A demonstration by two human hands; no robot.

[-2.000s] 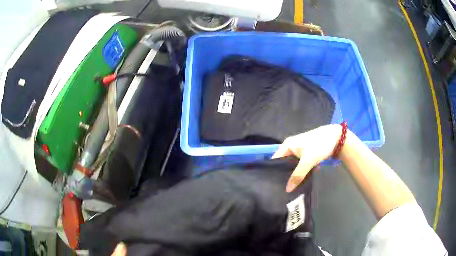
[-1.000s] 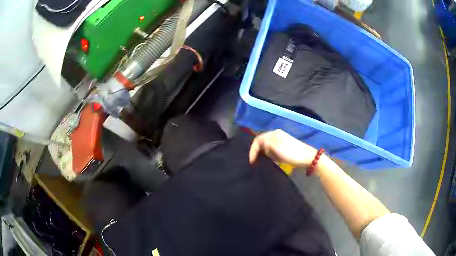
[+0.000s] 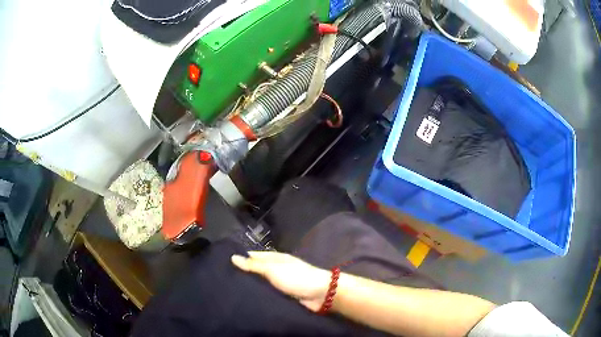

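A dark garment (image 3: 198, 289) lies across my lap at the bottom of the view. My right hand (image 3: 286, 275), with a red bead bracelet, rests palm down and flat on it, with no grip on the cloth to be seen. My left hand is not in view. Folded dark garments (image 3: 471, 158) with a white printed label (image 3: 428, 130) lie in the blue crate (image 3: 455, 205) at the right.
The green control box (image 3: 257, 52), grey ribbed hose (image 3: 283, 92) and orange-red trimmer head (image 3: 186, 197) are at upper left and centre. A speckled block (image 3: 135, 201) stands beside the head. A brown carton (image 3: 115, 266) with dark cloth is at lower left.
The view has shifted, so the crate sits further right. My right hand has moved left from the garment's upper edge onto the cloth over my lap. The garment's label and silver-white line no longer show.
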